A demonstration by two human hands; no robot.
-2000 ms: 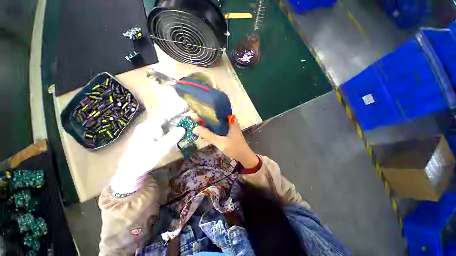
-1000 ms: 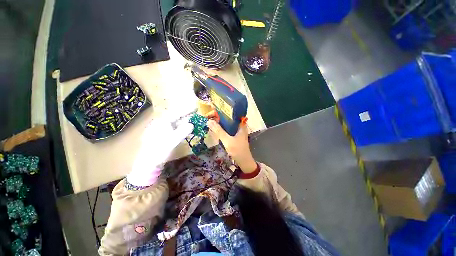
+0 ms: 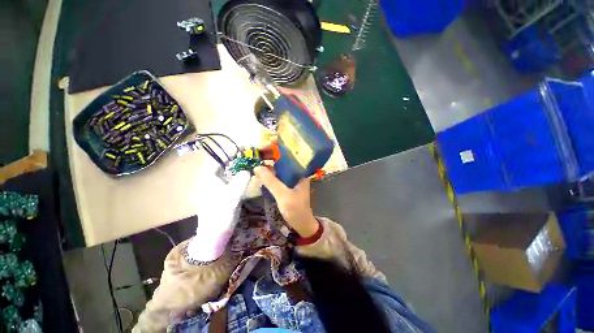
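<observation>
My left hand, in a white glove, holds a small green circuit board above the tan board's front edge. Black wires run from the board to a small whitish piece at its left. My right hand, bare with a red wristband, holds the blue soldering gun with its yellow label and orange trigger. The gun's metal nose points up and left, away from the board. The right fingertips are at the board's right end; whether they grip it is unclear. A dark tray of yellow-striped capacitors lies at left.
A round black fan stands behind the gun. A reddish-brown glossy lump, a yellow stick and a coil spring lie right of it. Two small boards sit on the black mat. More green boards are piled at lower left.
The circuit board has been turned, and its wires and whitish piece now show on the left. The gun has moved slightly right and tilted. My left hand is lower and more upright.
</observation>
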